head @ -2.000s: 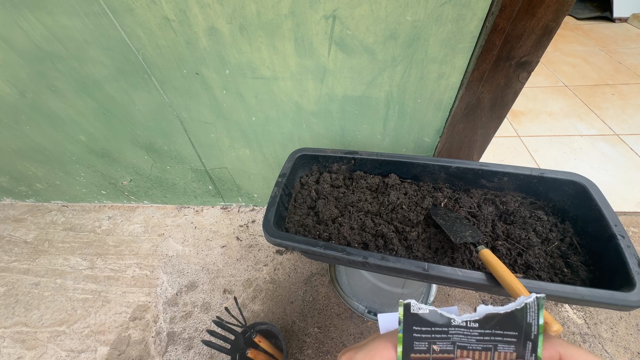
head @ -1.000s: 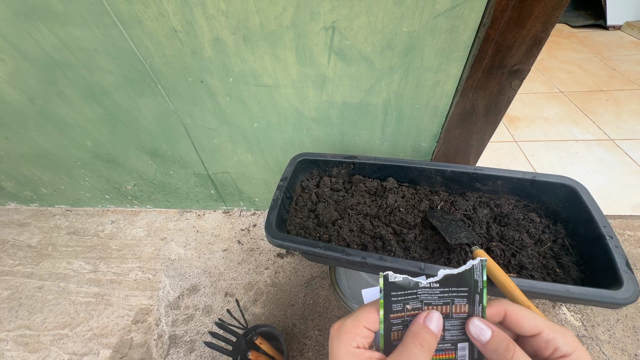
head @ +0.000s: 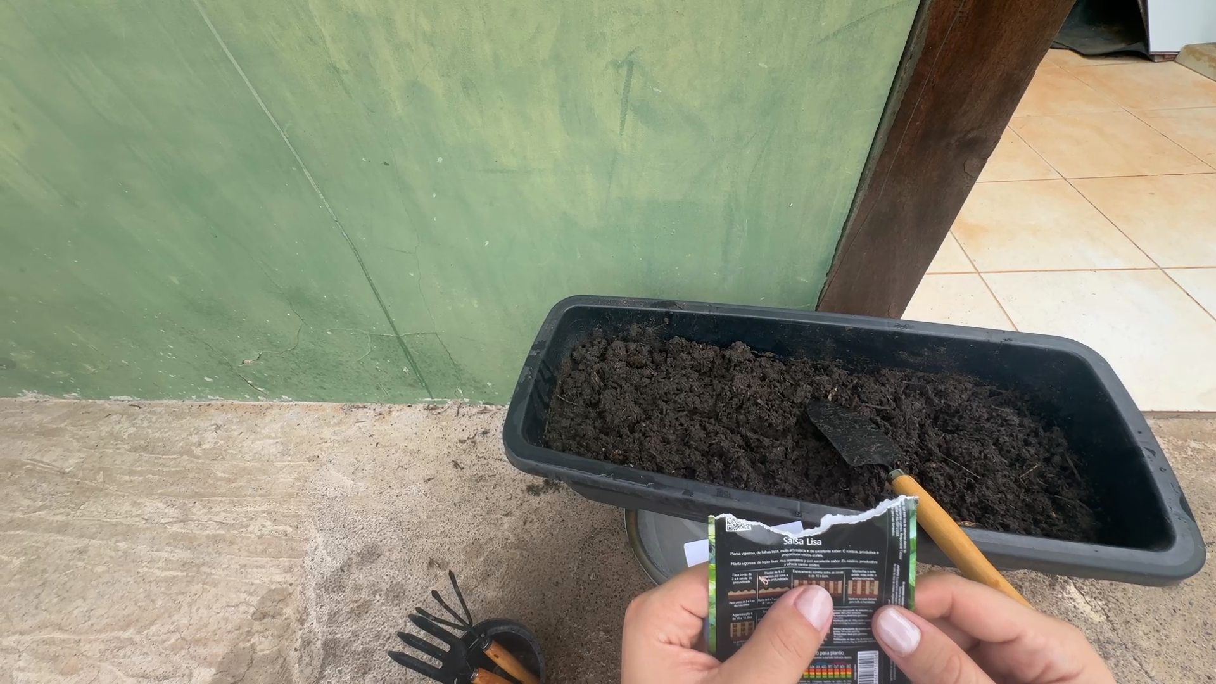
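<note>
My left hand (head: 731, 632) and my right hand (head: 978, 632) grip a black seed packet (head: 807, 556) between thumbs and fingers, its top edge torn and its printed side facing me. Behind the packet stands a long dark plastic planter (head: 665, 486) filled with dark, crumbly soil (head: 684, 408). A hand trowel (head: 855, 435) lies with its black blade on the soil; its wooden handle (head: 955, 537) crosses the front rim, close behind my right hand.
A small black pot (head: 518, 641) on the rough concrete floor holds a hand cultivator (head: 427, 651) and another pronged tool (head: 456, 608). Under the planter is a round grey object (head: 655, 541). A green wall (head: 475, 190) and a wooden post (head: 940, 152) stand behind; tiled floor (head: 1064, 228) lies at right.
Both hands and the packet have risen from the bottom edge since the oldest frame, and more of them shows. The trowel still rests on the soil.
</note>
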